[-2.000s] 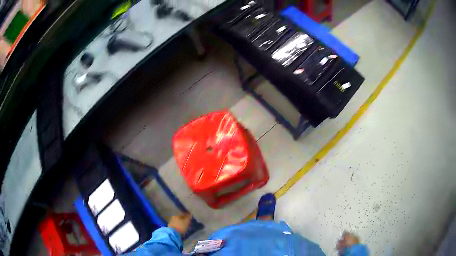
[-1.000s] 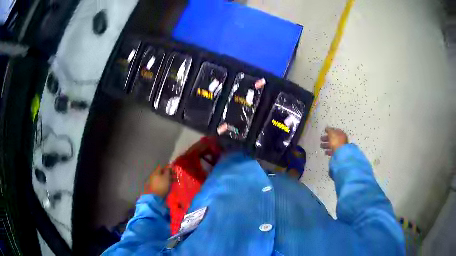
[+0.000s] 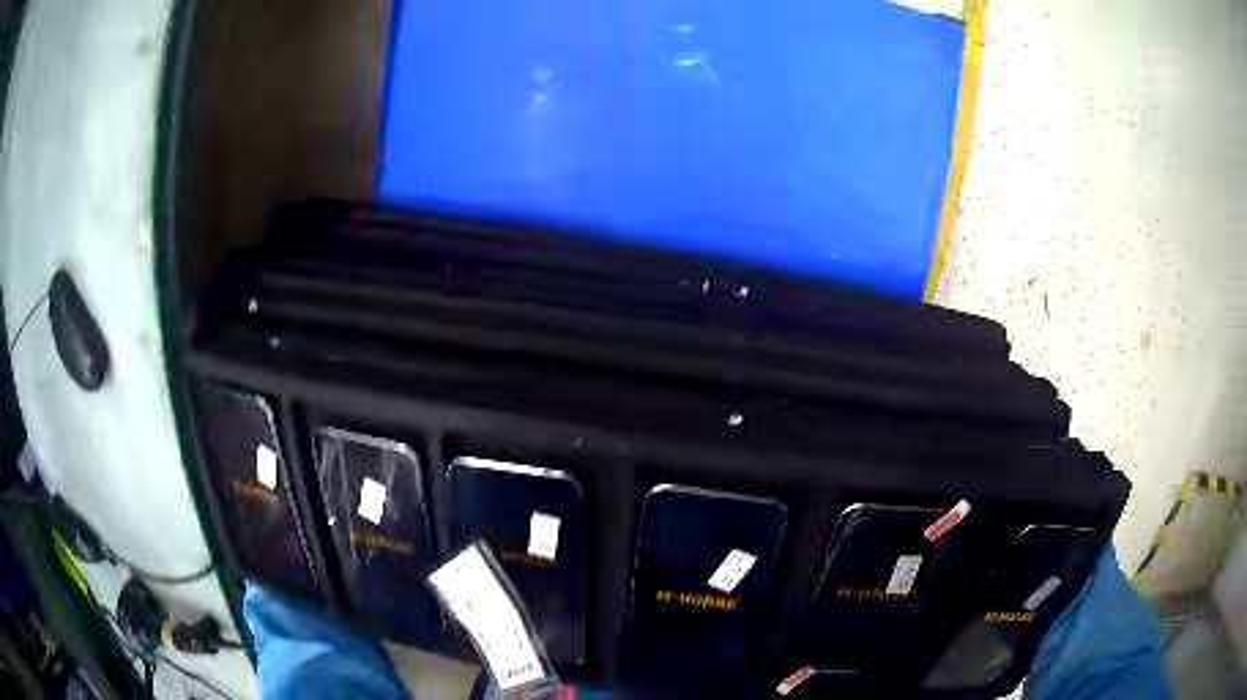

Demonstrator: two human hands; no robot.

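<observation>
A stack of black phone trays lies across the view, close to my body. The top tray holds a row of several dark phones in slots, with yellow lettering and small white labels. Reddish stickers show on the phone second from the right. My left sleeve shows below the stack's left end and my right sleeve by its right end. Both hands are hidden from view, so their grip does not show. A white card hangs over the near edge of the top tray.
A blue tabletop lies beyond the trays. The pale bench runs down the left, with a black mouse and dark cabled items on it. A yellow floor line passes right of the blue top. Black-yellow tape shows at right.
The phone trays now appear larger, nearer and more level across the view, with several stacked layers showing. My hands have gone out of sight at the trays. The red stool has left the view.
</observation>
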